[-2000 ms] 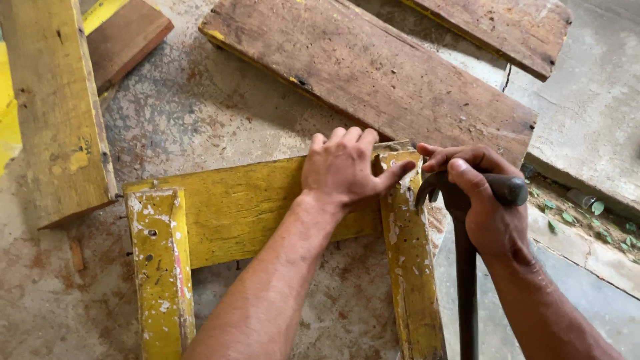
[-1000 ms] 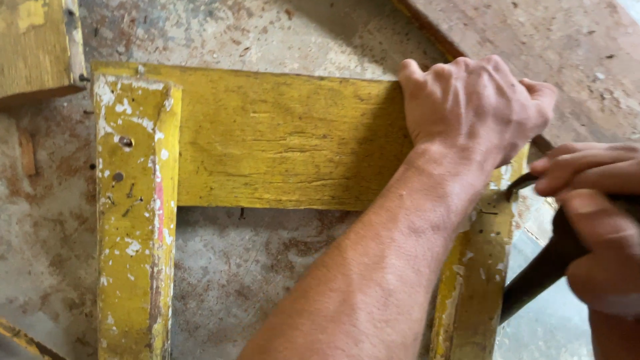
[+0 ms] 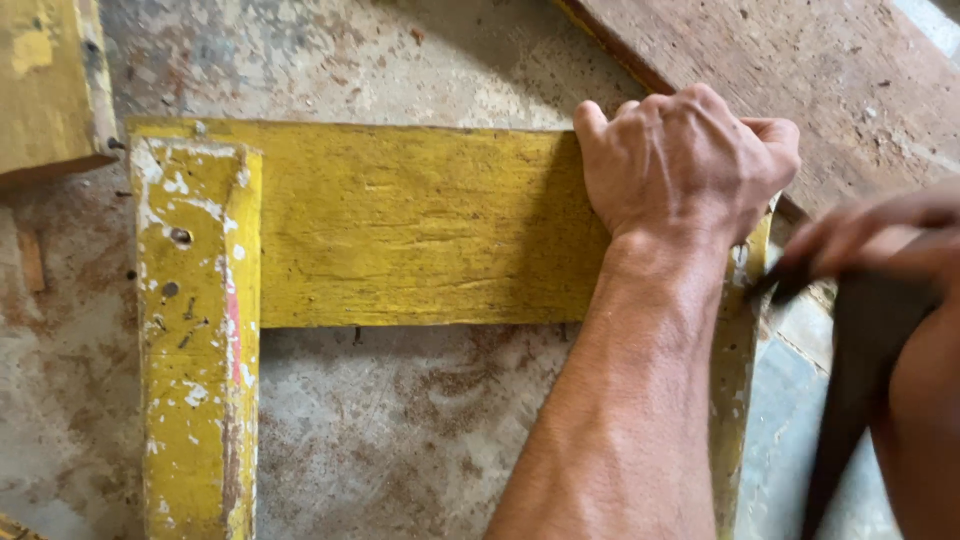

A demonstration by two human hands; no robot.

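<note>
My left hand (image 3: 682, 165) grips the right corner of a frame, where a yellow-painted wooden board (image 3: 420, 225) meets the right upright (image 3: 727, 360). Its fingers curl over the far edge. At the right edge, my right hand (image 3: 885, 240), blurred, is closed around the head of a dark metal claw hammer (image 3: 870, 330). The claw points left, beside the right upright; whether it touches the wood cannot be told. The left upright (image 3: 184, 337) has chipped white and yellow paint, a hole and several nail marks. Nail tips stick out below the board's lower edge.
A brown plank (image 3: 795, 82) lies beyond my left hand at the upper right. Another yellowed plank (image 3: 45, 82), with a nail (image 3: 115, 143) at its edge, lies at the upper left. A wood splinter (image 3: 30, 259) rests on the stained concrete floor (image 3: 375, 420).
The view has moved closer. My left hand has shifted from the board near the joint to the frame's right corner. The hammer's claw was at the right upright one second ago.
</note>
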